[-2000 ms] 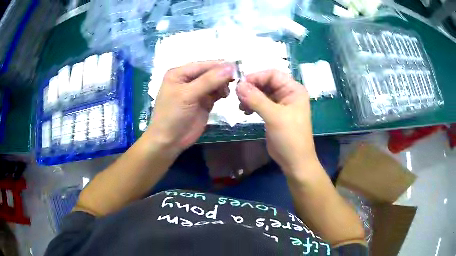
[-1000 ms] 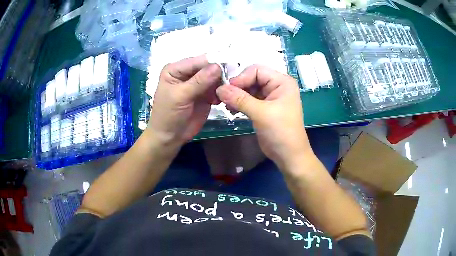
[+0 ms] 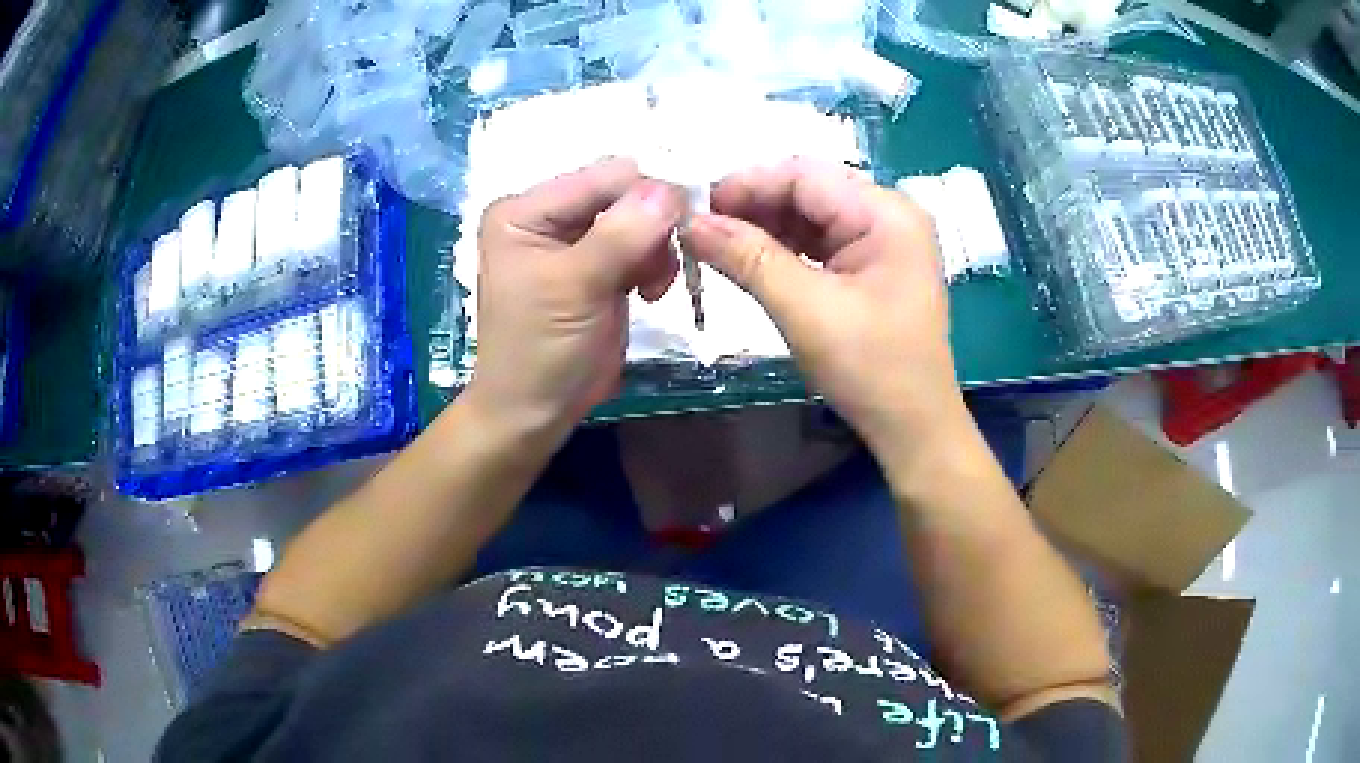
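My left hand (image 3: 564, 276) and my right hand (image 3: 843, 276) meet over the centre tray. Their fingertips pinch a slim inner unit (image 3: 694, 279); its dark, metallic-looking section points down below the fingers. Its upper end is whitish and mostly hidden by the fingertips. Behind and beneath the hands lies a heap of small white parts (image 3: 559, 137), overexposed, in the clear centre tray (image 3: 452, 321). At left, a finished-piece tray (image 3: 251, 316) holds two rows of white bodies.
A blue tray (image 3: 391, 321) lies under the left tray. Loose white bodies (image 3: 962, 221) lie right of centre. The inner-unit tray (image 3: 1163, 194) is at right. A large clear bag of frosted parts (image 3: 522, 72) is behind. A cardboard carton (image 3: 1141, 499) stands on the floor.
The inner unit's dark section now shows pointing down below the fingertips; before, a small pale piece showed between them. Both hands stay together over the heap. The view has shifted slightly.
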